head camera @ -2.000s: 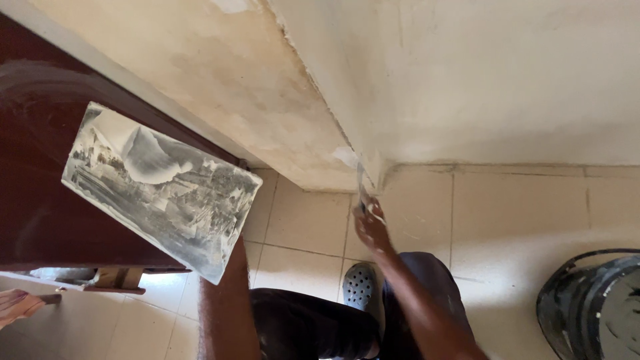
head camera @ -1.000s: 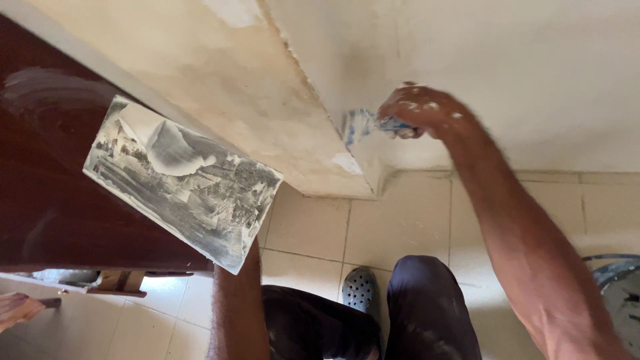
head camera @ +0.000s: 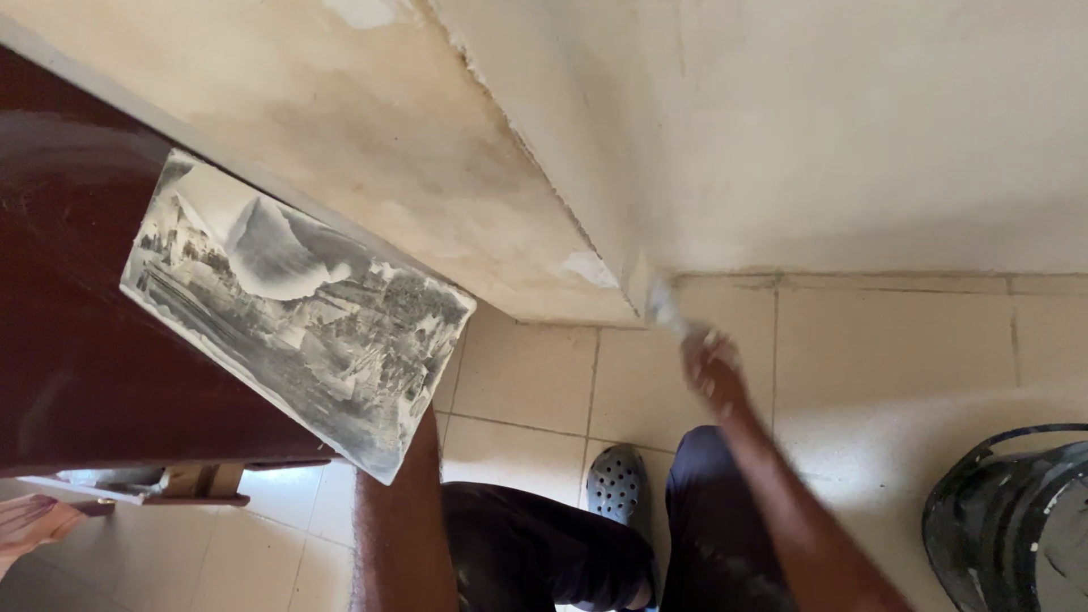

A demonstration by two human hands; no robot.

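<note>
A rectangular board [head camera: 297,314], smeared with pale filler, rests over my left forearm [head camera: 398,527] at the left; it hides my left hand, which bears it from beneath. Blurred, my right hand [head camera: 714,365] grips a putty knife [head camera: 667,308] near the floor. The knife's blade points at the foot of the inner corner, beside the rough edge of a wall end [head camera: 552,191]. A white patch of filler [head camera: 588,268] marks the wall end close to the knife. Whether the blade touches the wall cannot be told.
A dark red, glossy panel [head camera: 76,280] lies left of the wall. At the lower right stands a black bucket [head camera: 977,510] with pale material inside. My clog [head camera: 619,489] is on the tiled floor [head camera: 680,391]. Another person's hand [head camera: 34,527] shows at the lower left edge.
My right hand has moved down from higher on the wall, one second ago, to the foot of the corner with the knife. The board remains over my left forearm.
</note>
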